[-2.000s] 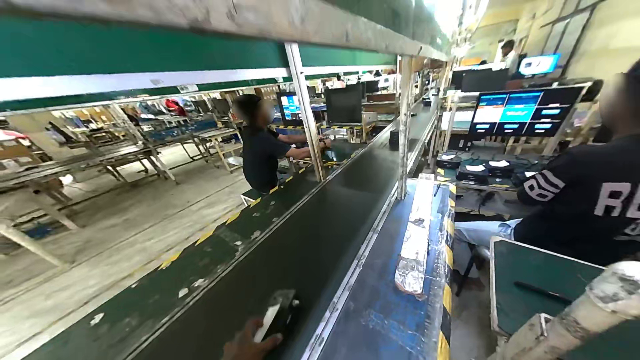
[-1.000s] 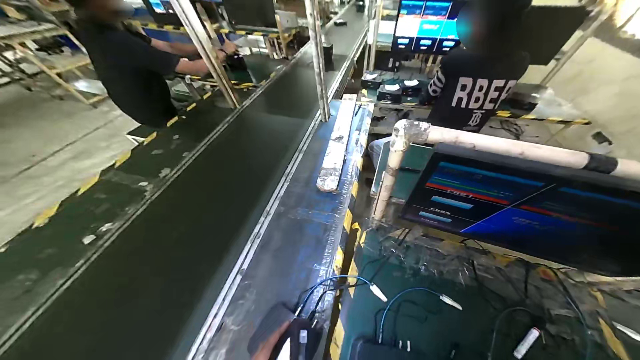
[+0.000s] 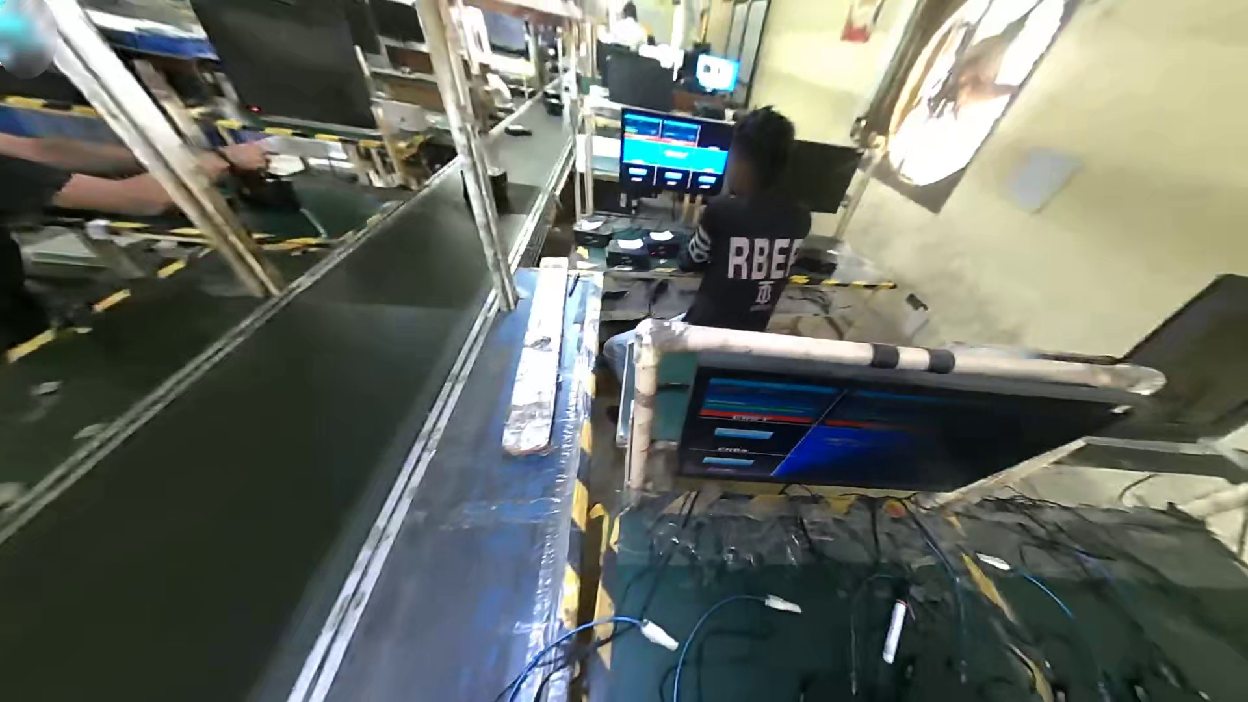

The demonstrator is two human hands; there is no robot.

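Neither my left hand nor my right hand shows in the head view. At the lower middle, a blue network cable with a white plug [image 3: 659,635] reaches over the striped edge. Another white cable plug [image 3: 782,604] lies on the green bench top [image 3: 741,653], beside a white and black pen-like piece [image 3: 894,632]. Farther right is one more white plug [image 3: 994,563] on a blue cable. Behind them stands a monitor [image 3: 877,429] with a lit screen, inside a frame of pale pipes [image 3: 780,343].
A dark conveyor belt [image 3: 263,458] runs along the left. Beside it, a wrapped bar [image 3: 536,390] lies on a blue ledge [image 3: 468,517]. A seated person [image 3: 751,234] faces a lit monitor [image 3: 675,151]. Another person's arms [image 3: 127,175] reach in across the belt. Metal posts [image 3: 473,156] rise along it.
The view has swung right. A hand with a dark device, over the belt two seconds ago and low over the ledge one second ago, is out of view.
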